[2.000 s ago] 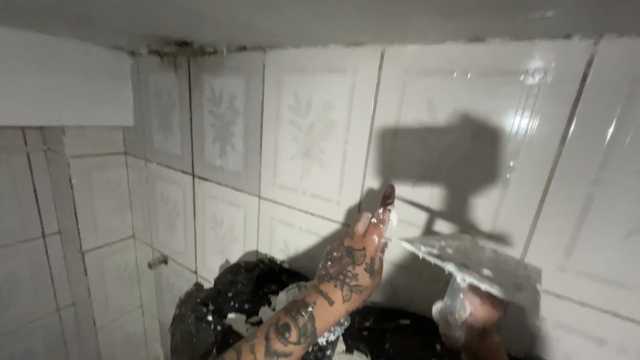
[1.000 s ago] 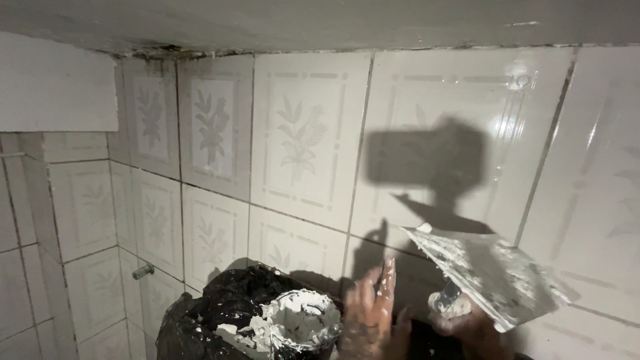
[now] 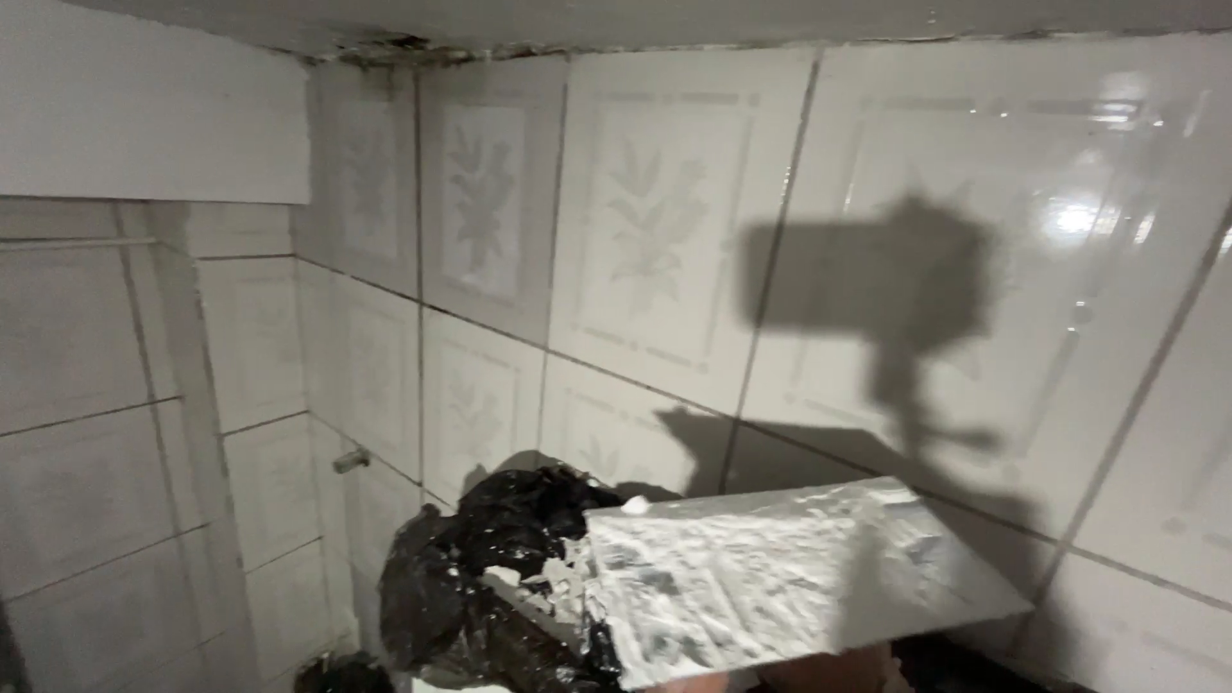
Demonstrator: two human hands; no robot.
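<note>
A flat rectangular metal plastering tool (image 3: 770, 568), its upper face coated with white paste, is held low over the right part of a black plastic bag. My right hand (image 3: 837, 671) shows only in part beneath the tool's lower edge and grips it from below; its fingers are mostly hidden. Another sliver of skin shows at the bottom edge, further left under the tool; whether it is my left hand cannot be told. The black plastic bag (image 3: 433, 597) lies crumpled around a container of white paste (image 3: 563, 587), which the tool partly covers.
Glossy patterned wall tiles (image 3: 654, 212) with dark joints rise behind the tool, bearing a large shadow. A small metal pipe stub (image 3: 351, 460) sticks out at the left. Dark stains (image 3: 385, 46) mark the ceiling corner. A white boxed section (image 3: 154, 106) juts out at upper left.
The plastering tool has moved left and now overlaps the paste container, which showed uncovered a second ago. My left hand, raised with fingers up beside the tool before, is no longer seen there.
</note>
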